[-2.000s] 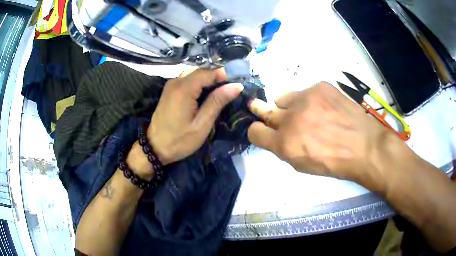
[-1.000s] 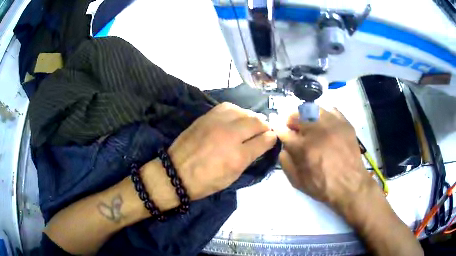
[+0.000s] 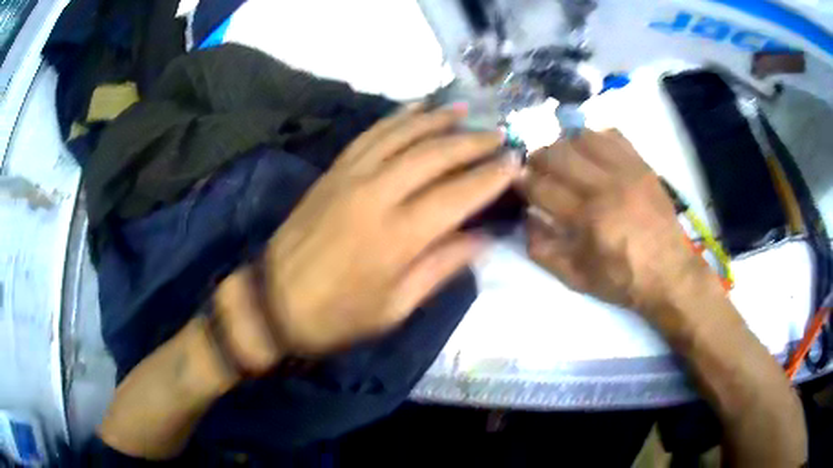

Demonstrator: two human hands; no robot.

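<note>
The dark navy denim garment (image 3: pixel 201 228) lies bunched at the left and centre, with dark olive lining (image 3: pixel 247 101) above it. My left hand (image 3: pixel 384 219) lies over the garment, blurred, its fingers somewhat apart and reaching to the needle area. Whether it pinches cloth cannot be told. My right hand (image 3: pixel 598 215) is at the garment's right end, fingers curled in beside the left fingertips; what it grips is hidden. The blurred presser foot and needle area (image 3: pixel 511 87) is just above the fingertips.
The white machine head with "Jack" lettering (image 3: pixel 722 37) is at upper right. A black smartphone (image 3: pixel 731 164) lies right of my right hand, with yellow and orange snips (image 3: pixel 708 242) partly behind that hand. A ruler strip (image 3: pixel 566 388) follows the near edge. Cables and an orange length (image 3: pixel 808 343) are far right.
Since one second ago the view has shifted, so the machine sits higher. My left hand's fingers have spread from a closed pinch. My right hand stays close by the needle.
</note>
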